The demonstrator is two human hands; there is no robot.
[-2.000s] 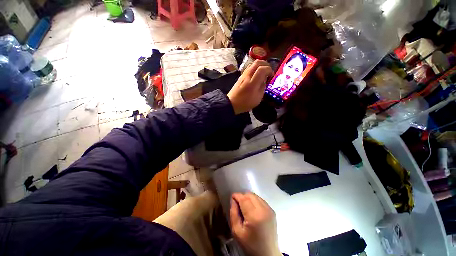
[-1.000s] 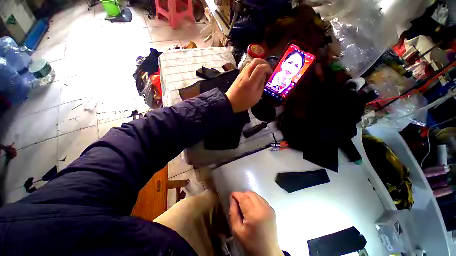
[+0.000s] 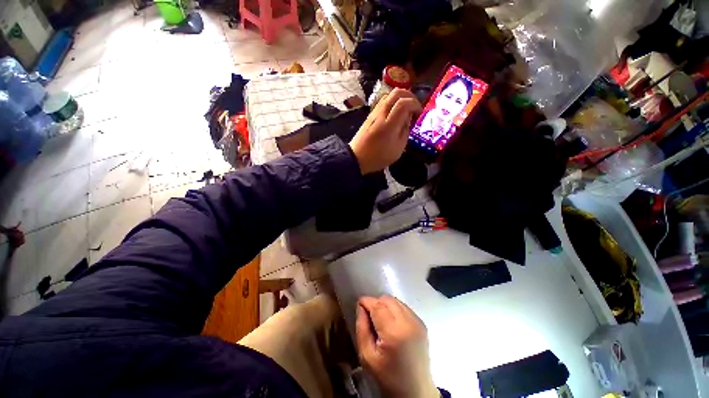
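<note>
A smartphone with a bright red and pink screen showing a face leans at the dark cloth pile. My left hand is at the phone's left edge with bent fingers. Whether it grips the phone or only touches it cannot be told. My right hand is curled closed by the white table's near left edge, with nothing visible in it. One flat black cut piece lies on the white table, and another black piece lies nearer the bottom.
A red-lidded jar stands behind my left hand. Dark folded pieces lie on the checked cloth cover. Small orange-tipped snips lie by the pile. Yellow-black cloth is in the right trough. A wooden stool is beside my leg.
The view has shifted very slightly and the picture on the phone screen has changed a little. Both hands keep the same pose and place.
</note>
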